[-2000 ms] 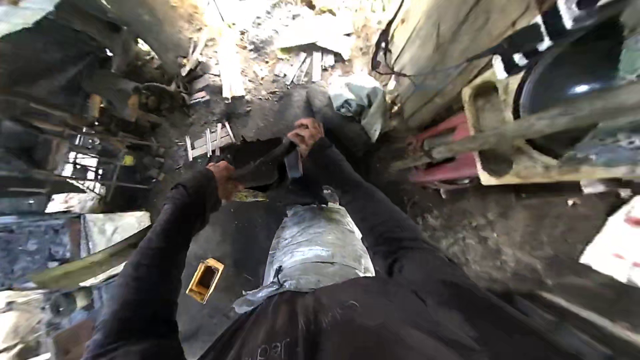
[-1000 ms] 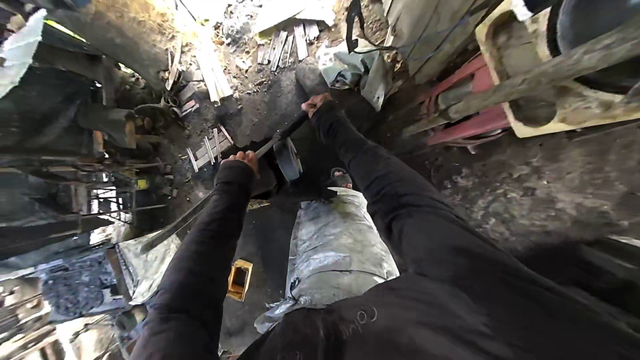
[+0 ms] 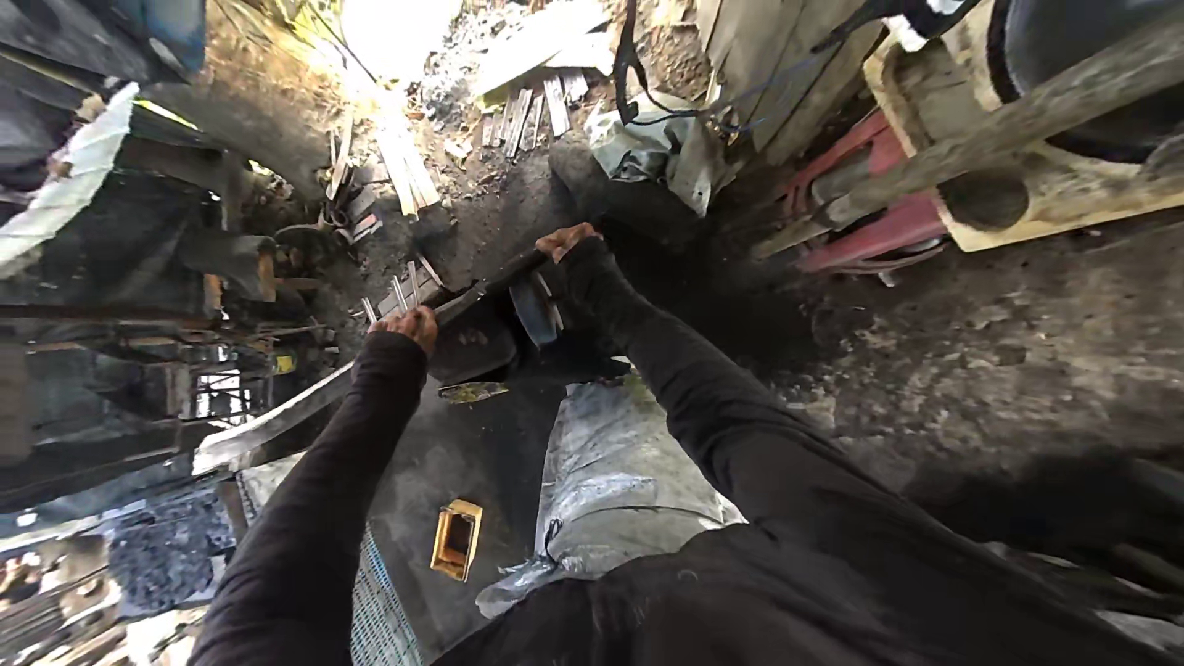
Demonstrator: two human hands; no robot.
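My left hand (image 3: 407, 327) is closed around a long, dark bar or strip (image 3: 481, 289) that slants across the middle of the view. At the bar's upper right part, my right hand (image 3: 567, 240) grips it too. Past my left hand a long pale strip (image 3: 277, 413) runs to the lower left; whether it is the same piece, I cannot tell. Just below the bar are a dark box-like object (image 3: 474, 347) and a round grey wheel or disc (image 3: 536, 310). A grey plastic-like covering (image 3: 610, 481) lies over my lap or legs.
A yellow rectangular frame or box (image 3: 457, 539) lies on the dark ground at lower left. Thin wooden slats (image 3: 532, 116) lie farther off. A crumpled pale sack (image 3: 647, 148) is beyond my right hand. At right, a wooden pole (image 3: 980, 134) crosses a red plastic object (image 3: 879, 222).
My two hands remain on the dark bar. Compared with two seconds ago, they are farther apart along it. The view has shifted somewhat.
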